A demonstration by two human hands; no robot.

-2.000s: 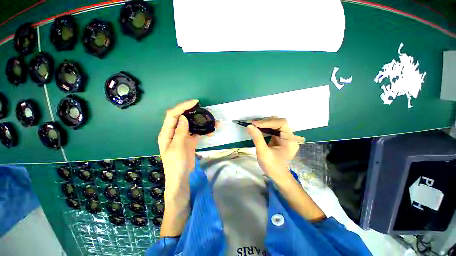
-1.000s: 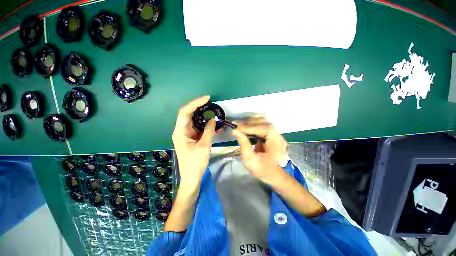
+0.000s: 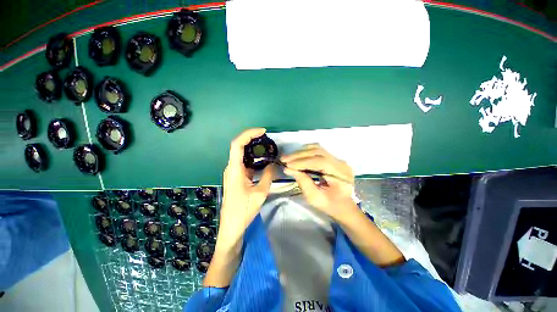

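Note:
My left hand holds a black round lens unit between thumb and fingers, its pale centre facing up. My right hand holds a thin dark pen-like tool with a pale rear end; its tip is at the unit's lower right edge. A small white mark shows at the unit's lower edge. Both hands are over the left part of a narrow white sheet. Small white pieces lie in a heap at the right, with a few bent ones beside it.
Several black lens units stand on the green bench at the left, one nearer the middle. A wide white sheet lies at the far side. A part-filled blister tray is lower left. A grey case is lower right.
The tool tip, apart from the lens unit two seconds ago, is now at its edge. A white mark now shows on the unit. The whole view has shifted somewhat.

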